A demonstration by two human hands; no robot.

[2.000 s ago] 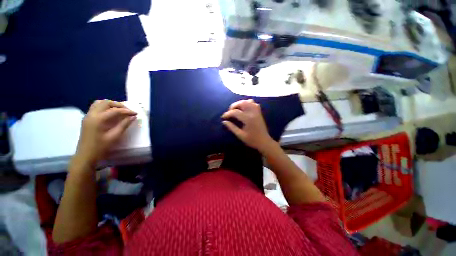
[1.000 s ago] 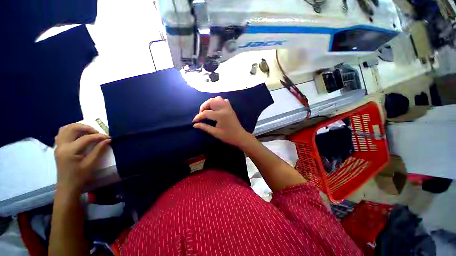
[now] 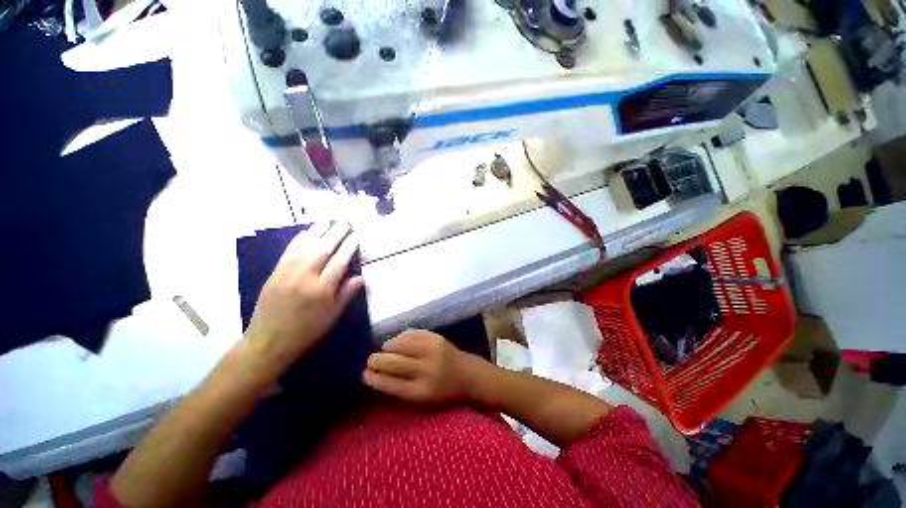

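The navy cloth piece (image 3: 333, 362) hangs from the machine bed over the table's front edge onto the lap, now narrower than a spread panel. My left hand (image 3: 306, 296) lies on its upper part, fingers together at the cloth beside the needle area and guiding it there. My right hand (image 3: 412, 369) is curled at the cloth's right edge, just below the table edge; its fingertips are partly hidden. The white sewing machine head (image 3: 556, 114) with a blue stripe stands above. Its presser foot area (image 3: 377, 193) is blurred by glare.
Large navy panels (image 3: 75, 218) lie at the left. A short tan strip (image 3: 191, 315) lies on the white table. Red-handled snips (image 3: 571, 213) and a small black box (image 3: 641, 186) are right of the needle. A red basket (image 3: 685, 397) with dark cloth stands below right.
The cloth has gone from spread out to a narrower shape. My left hand has moved right and up onto it near the needle. My right hand has moved down towards the lap and curled.
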